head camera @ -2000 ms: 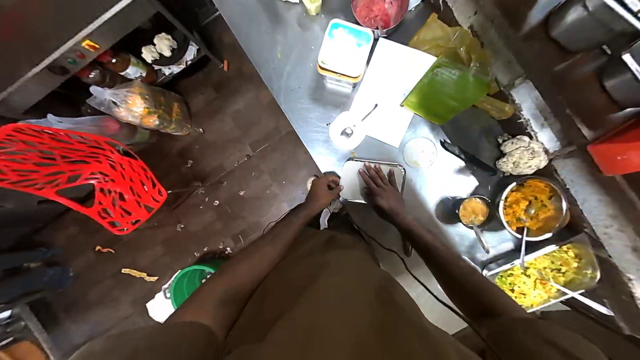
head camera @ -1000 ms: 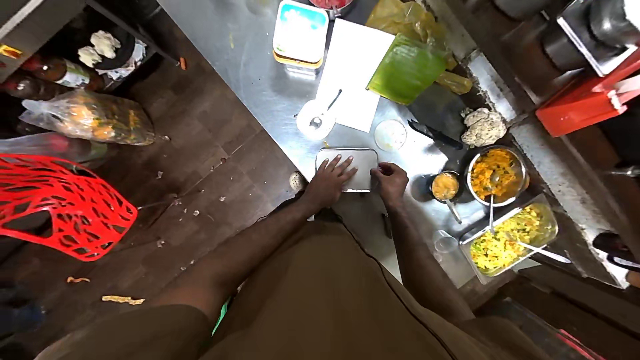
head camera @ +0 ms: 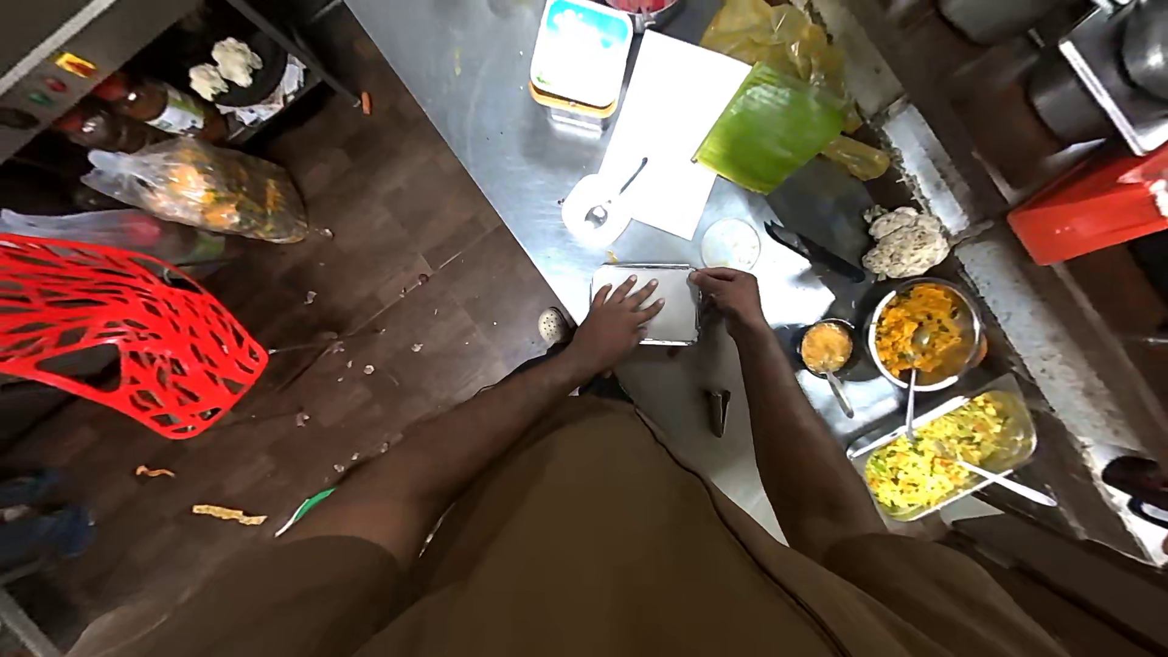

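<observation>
A rectangular foil container with a white lid (head camera: pixel 673 315) lies at the near edge of the steel table. My left hand (head camera: pixel 618 321) rests on the lid with its fingers spread. At the container's far right corner, the fingertips of my right hand (head camera: pixel 728 292) pinch the rim. Just beyond it stand a small round clear lid or bowl (head camera: pixel 731 245) and a white dish (head camera: pixel 591 214) with a spoon (head camera: pixel 597 216). White paper (head camera: pixel 671 119) lies farther back, beside a stack of lidded containers (head camera: pixel 582 55).
Cut banana leaf (head camera: pixel 776 128), a black-handled knife (head camera: pixel 812 251), cauliflower (head camera: pixel 905 243), an orange vegetable dish in a steel bowl (head camera: pixel 923 333), a small bowl (head camera: pixel 827 347) and a tray of yellow food (head camera: pixel 967 447) stand rightward. A red chair (head camera: pixel 137 338) is at left.
My left hand has moved from the container's left edge onto the lid. My right hand has gone from lying on the lid to its right edge. The view has shifted.
</observation>
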